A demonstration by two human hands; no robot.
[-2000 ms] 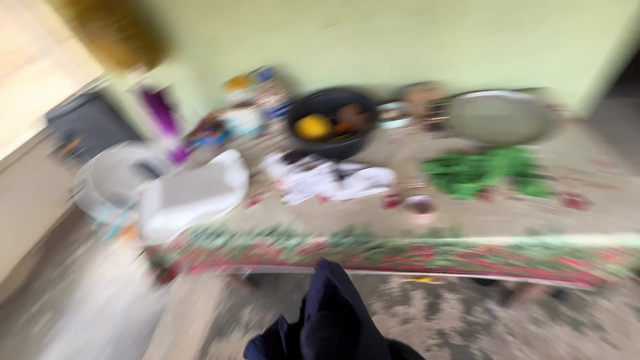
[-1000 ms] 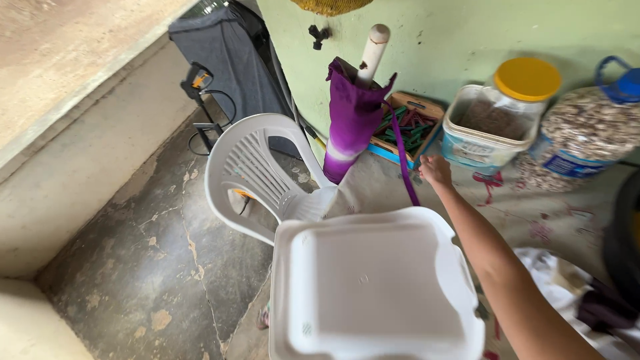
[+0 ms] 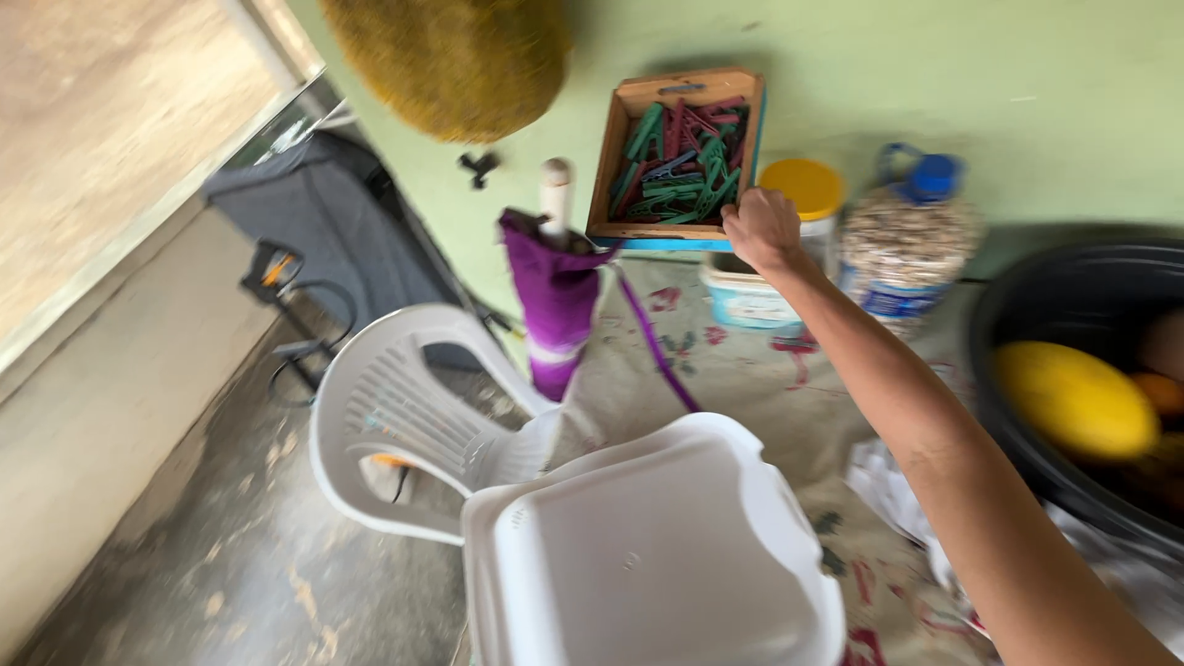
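Note:
My right hand (image 3: 764, 227) grips the lower right corner of a wooden box (image 3: 603, 176) with a blue outer side. The box is tilted toward me, raised above the table, and full of green, red and blue clothespins (image 3: 680, 166). Just below the hand stands an open plastic tub (image 3: 754, 301) with a pale blue label. Behind my wrist is a jar with a yellow lid (image 3: 803, 188). A purple cloth sleeve (image 3: 555, 296) around a white pole stands left of the box. My left hand is out of view.
A white plastic lid or tray (image 3: 657, 555) lies at the near table edge, beside a white plastic chair (image 3: 416, 425). To the right are a large bottle with a blue cap (image 3: 911, 236) and a black basin (image 3: 990, 370) holding a yellow item (image 3: 1073, 400). A grey-covered object (image 3: 342, 222) leans at the left.
The clothespin box, on the table behind the tub one second ago, is now lifted and tilted in my right hand. The hand has moved up with it.

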